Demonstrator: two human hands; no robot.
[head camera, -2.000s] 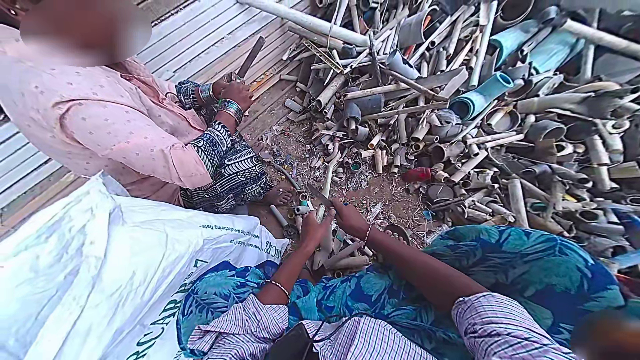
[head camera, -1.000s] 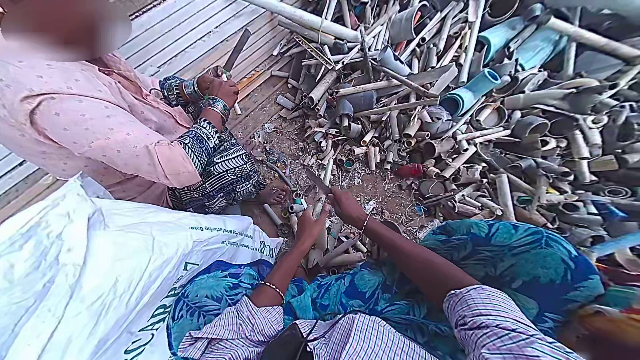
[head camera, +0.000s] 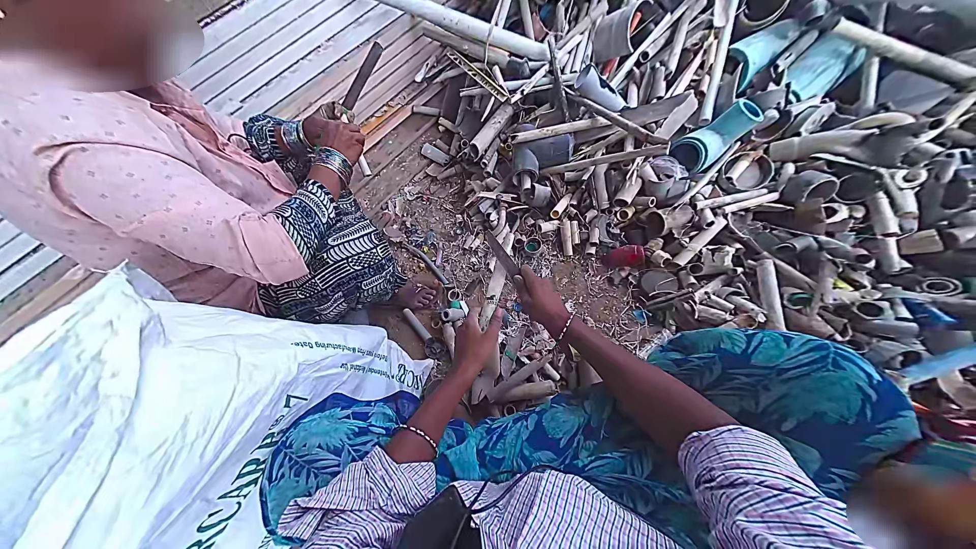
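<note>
My left hand (head camera: 476, 339) grips the near end of a long pale plastic pipe (head camera: 497, 280), which points away from me over the littered ground. In my right hand (head camera: 540, 297) is a knife (head camera: 503, 255), its dark blade reaching up and to the left across the pipe. Whether the edge touches the pipe cannot be told. Just left of my left hand lies a short white and green pipe fitting (head camera: 455, 309). Cut pipe pieces (head camera: 530, 390) lie between my hands and my lap, among pale shavings.
A co-worker at the left holds a blade (head camera: 362, 76) and a small pale piece. A large heap of scrap pipes and fittings (head camera: 686, 221) spreads across the right. A white printed sack (head camera: 191, 381) lies at lower left. Slatted boards (head camera: 305, 46) are behind the co-worker; a red piece (head camera: 624, 256) lies near the heap.
The long pale pipe now extends farther beyond my left hand, with the knife across it. My hands have shifted slightly apart. The co-worker still holds the blade.
</note>
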